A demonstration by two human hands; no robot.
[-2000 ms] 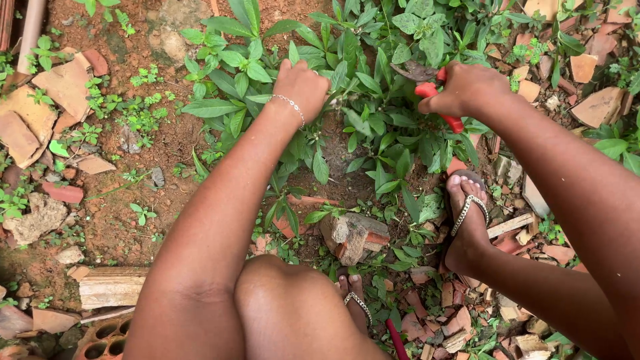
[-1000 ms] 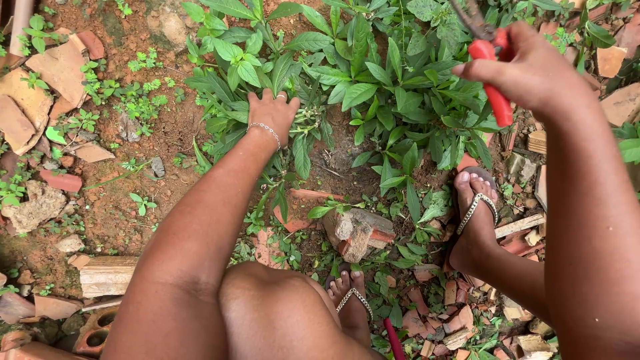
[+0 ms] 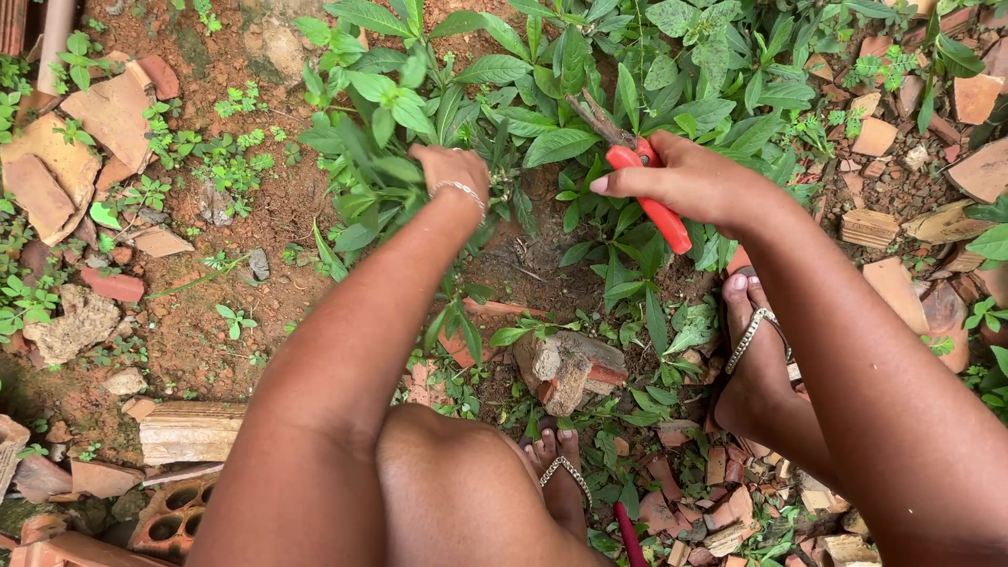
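My left hand (image 3: 455,175), with a chain bracelet at the wrist, is in among the leafy green plants (image 3: 378,102); its fingers are curled, and leaves hide what they hold, if anything. To the right, my right hand (image 3: 689,177) is wrapped around the red handles of pruning shears (image 3: 661,216). The dark metal blades point up and to the left, over the leaves of the right-hand clump (image 3: 709,102). A patch of bare soil lies below and between the two hands.
A chunk of broken masonry (image 3: 568,372) lies between my sandaled feet (image 3: 760,346). Broken clay tile pieces (image 3: 110,118) cover the ground at the left and right. A hollow clay brick (image 3: 169,520) sits at lower left, and a dark red rod (image 3: 628,535) near the bottom edge.
From the upper right, my right hand has come down and left with the shears, back over the plants. My left hand remains among the leaves, and foliage near it is blurred by motion.
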